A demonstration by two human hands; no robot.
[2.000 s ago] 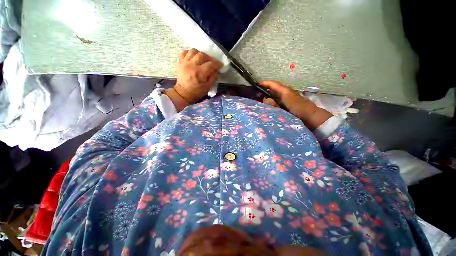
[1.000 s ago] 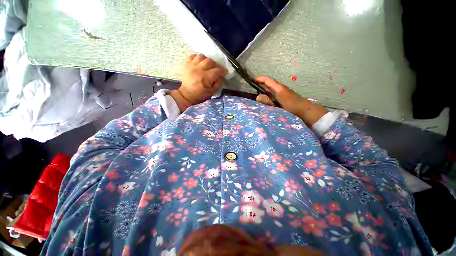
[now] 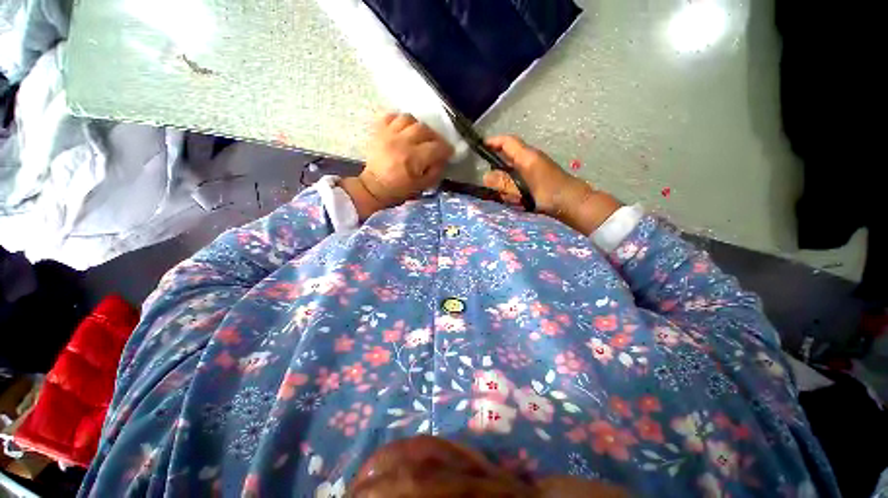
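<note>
A navy quilted panel [image 3: 477, 49] lies on the pale tabletop at top centre, its corner pointing towards me. White wadding [image 3: 404, 83] sticks out along its left edge. My left hand [image 3: 407, 156] is closed on the near end of the wadding, left of the panel's corner. My right hand [image 3: 534, 178] holds dark shears [image 3: 474, 142] by the handles. The blades lie along the panel's left edge, between navy fabric and wadding. How far the blades are apart is hard to tell.
The speckled tabletop [image 3: 263, 88] has its near edge just before my body. White and grey fabric [image 3: 58, 175] is heaped at left. A red quilted item [image 3: 83, 389] is low at left. Black cloth [image 3: 828, 117] is at right.
The panel, wadding and left hand appear shifted slightly right in view. My right hand has turned, its fingers more spread in the shears' handles. More of the red item shows.
</note>
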